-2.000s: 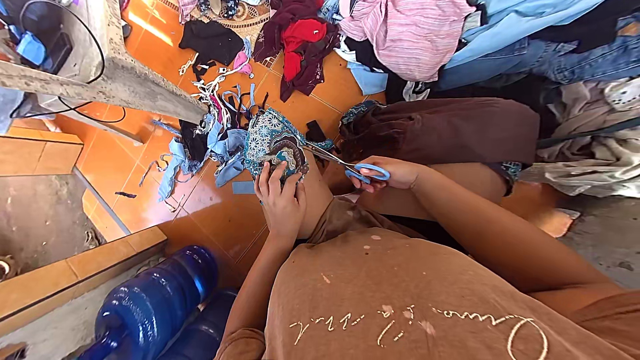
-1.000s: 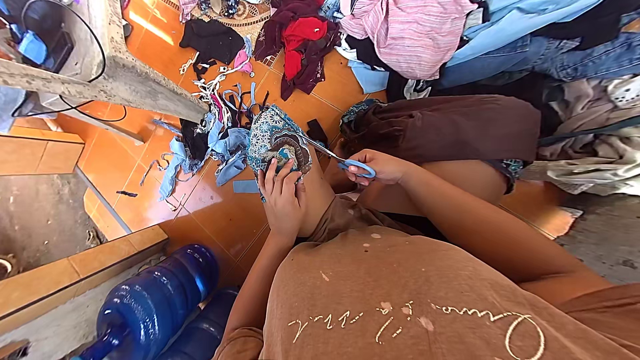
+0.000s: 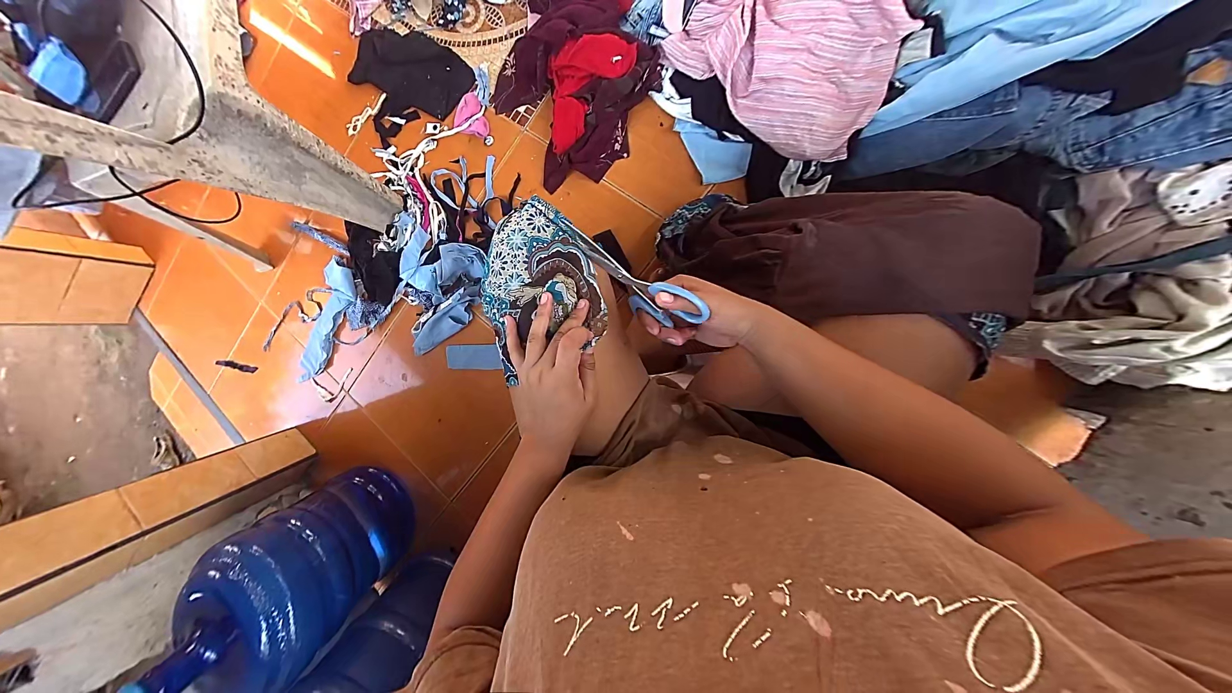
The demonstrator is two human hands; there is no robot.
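A piece of blue, white and brown patterned fabric point(image 3: 535, 252) lies over my left thigh. My left hand point(image 3: 553, 371) presses on its lower part with the fingers spread, and whether the fingers also pinch it I cannot tell. My right hand point(image 3: 701, 313) grips the light blue handles of a pair of scissors point(image 3: 674, 302). The scissor blades point up and left along the fabric's right edge; their tips are hard to make out. A brown cloth point(image 3: 866, 252) with patterned edges covers my other leg.
Blue fabric scraps and cords point(image 3: 433, 279) lie on the orange tiles beyond my left hand. Black cloth point(image 3: 414, 72), red cloth point(image 3: 587, 82) and a pile of garments with jeans point(image 3: 1001, 125) are farther off. A table leg point(image 3: 289, 144) stands left, above blue water jugs point(image 3: 298, 568).
The scissors and my right hand have shifted slightly against the fabric since the earlier frames. My left hand stays on the fabric.
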